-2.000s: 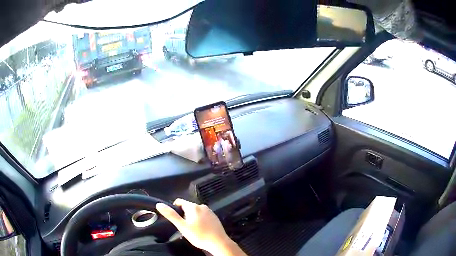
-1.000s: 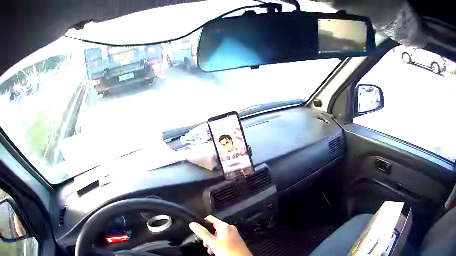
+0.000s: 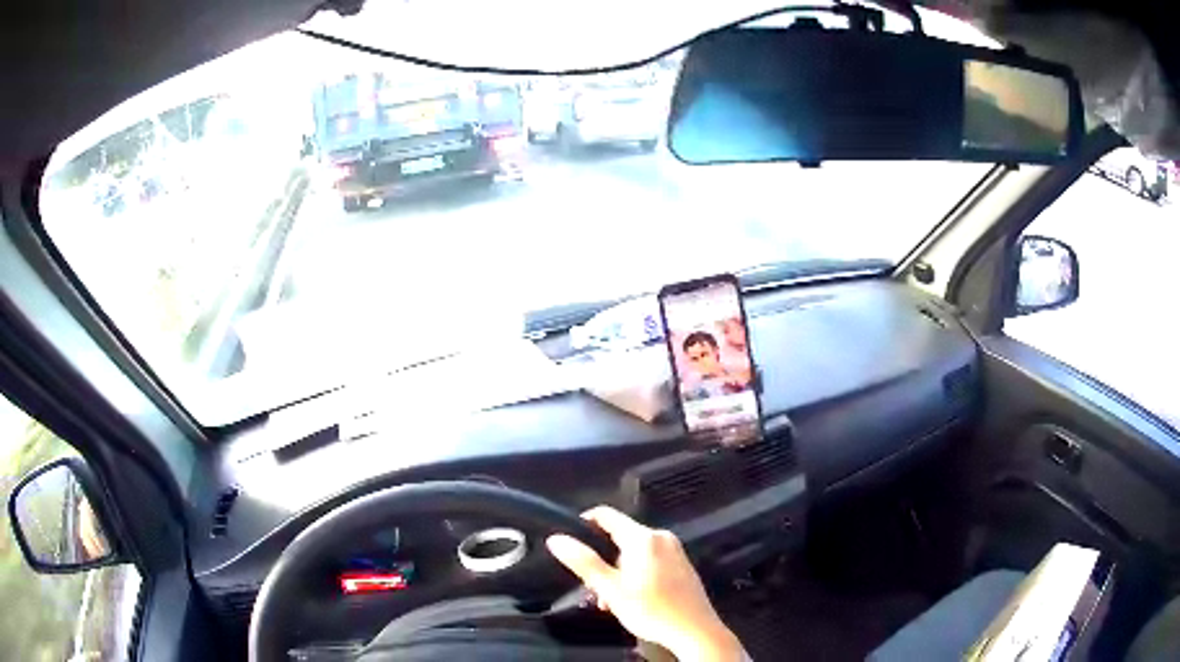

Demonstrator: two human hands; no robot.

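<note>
The black steering wheel stands low in view. My right hand is on the right part of its rim, thumb on the near side and fingers over the rim. My left hand is not in view. Behind the wheel the instrument cluster shows a red display and a pale round ring. The smartphone stands upright above the centre air vents, its screen showing a person and some text.
A truck and another vehicle are ahead. The mirror hangs at the top with a wire. Papers and a clear bottle-like thing lie on the dashboard. A carton is on the passenger seat. The left wing mirror shows.
The view has turned left, so the cab's contents sit further right. The phone screen has changed from an orange picture to a person. My right hand stays on the wheel rim.
</note>
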